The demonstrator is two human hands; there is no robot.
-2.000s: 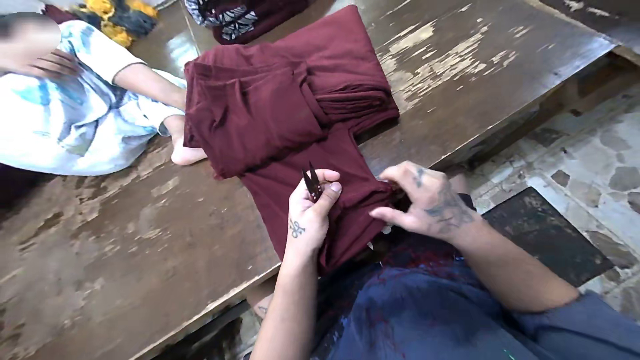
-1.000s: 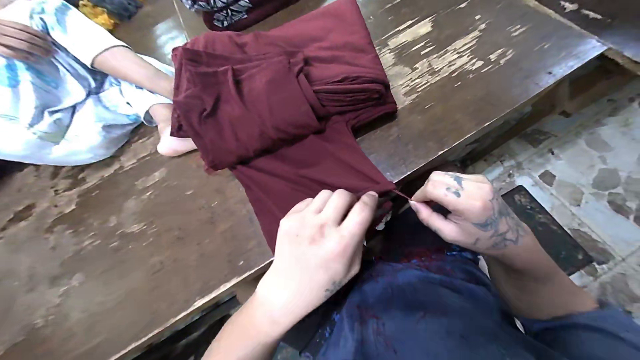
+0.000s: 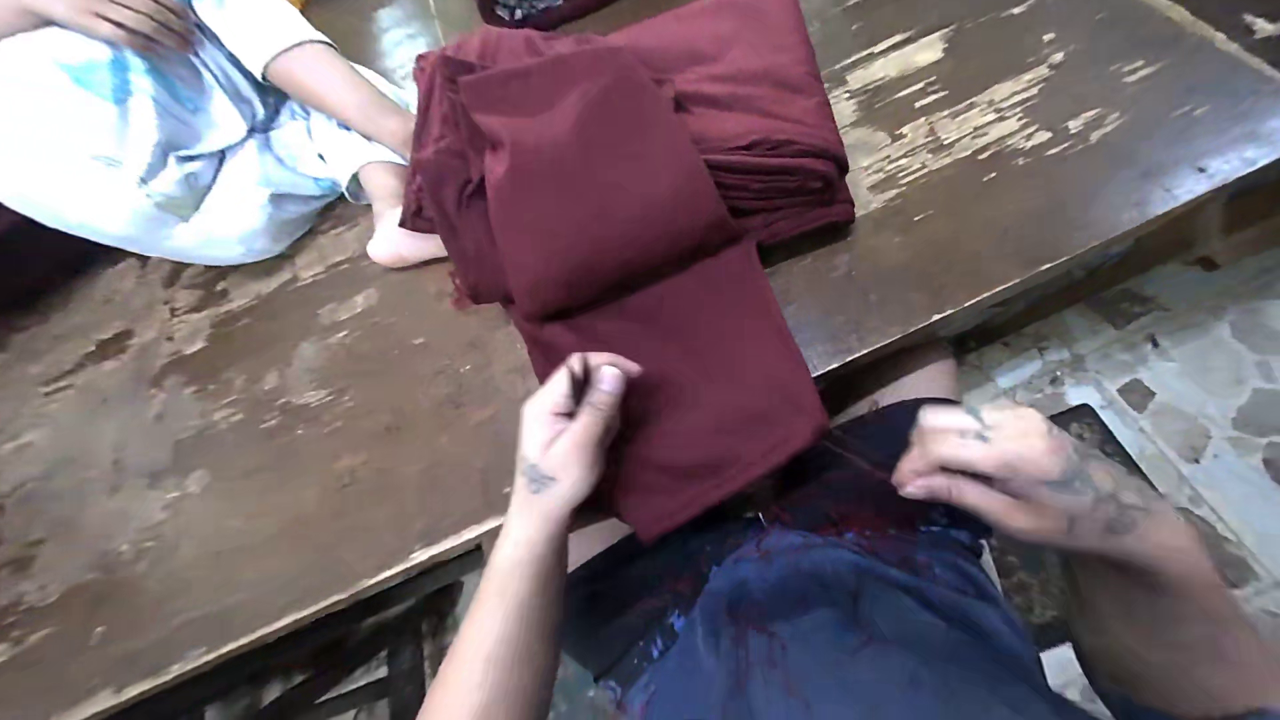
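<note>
A maroon cloth strip (image 3: 700, 390) hangs over the near edge of the wooden platform, its upper part folded back onto a folded maroon pile (image 3: 760, 90). My left hand (image 3: 575, 430) is beside the strip's left edge, thumb against curled fingers; whether anything lies inside the curl is hidden. Off the strip's lower right corner, my right hand (image 3: 1000, 470) is closed with thumb and fingers pinched. A faint thin thread (image 3: 865, 458) runs between that corner and my right fingertips. Loose red thread bits lie on the dark blue clothing over my lap (image 3: 830, 610).
The worn wooden platform (image 3: 250, 480) has peeling patches. At the upper left sits another person in pale clothing (image 3: 190, 160), with a bare foot (image 3: 400, 240) close to the pile. A dark patterned bundle (image 3: 540, 10) lies behind it. Stone-patterned floor (image 3: 1190, 370) shows at right.
Dark thread snips showed in my left hand two seconds ago. My left hand has since left the strip's lower corner, where it was one second ago. The strip's upper part now lies flatter, folded back.
</note>
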